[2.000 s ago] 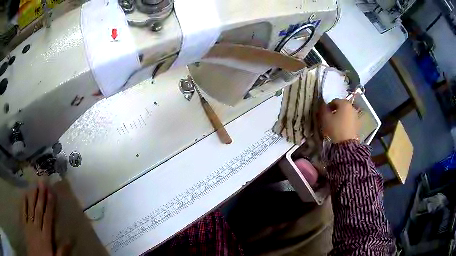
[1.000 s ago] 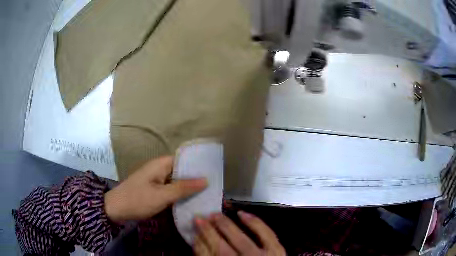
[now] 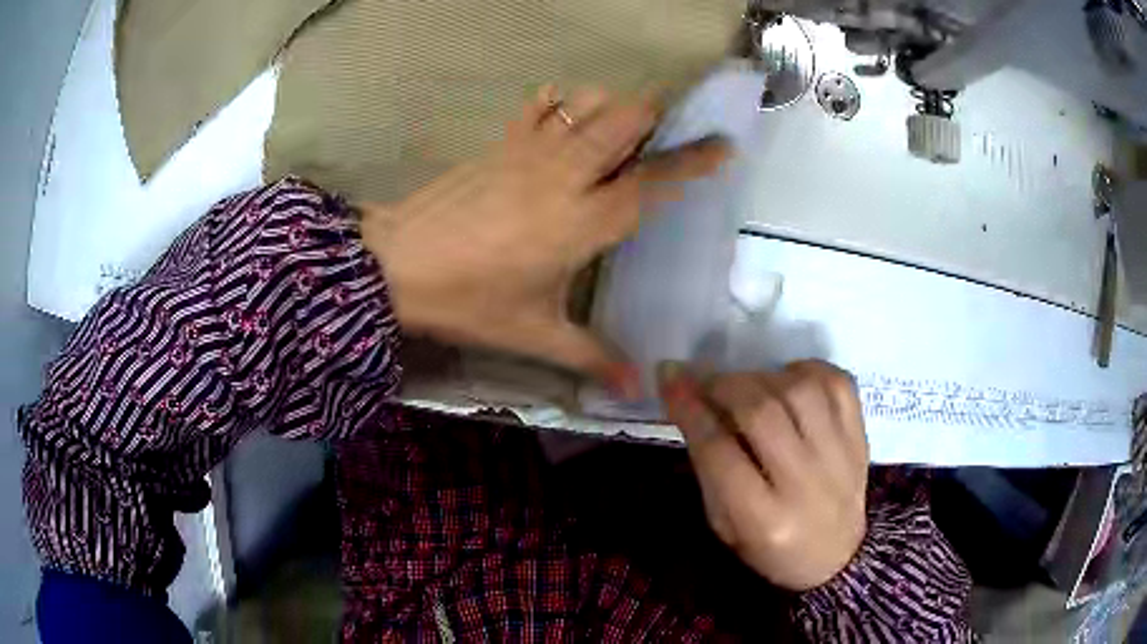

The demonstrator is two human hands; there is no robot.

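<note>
The pale fly facing (image 3: pixel 673 271), a grey-white strip, lies over the edge of the khaki trouser panel (image 3: pixel 415 88), just left of the ruler. Its upper end is close to the machine's needle plate (image 3: pixel 782 61). My left hand (image 3: pixel 516 239) is spread across the panel, its thumb and fingertips on the strip. My right hand (image 3: pixel 780 466) is closed with its fingertips on the strip's lower end at the table's front edge. The strip and the fingertips are blurred.
The sewing machine's presser area (image 3: pixel 881 38) is at the top. The tension knob (image 3: pixel 933 136) is right of it. The brown-handled tool (image 3: pixel 1106 299) lies on the bed at the right. The supply tray (image 3: pixel 1094 541) is partly cut off at lower right.
The pale strip has moved up and right, towards the needle plate. My left hand has moved with it and spread over the panel. My right hand has moved right and up to the table edge.
</note>
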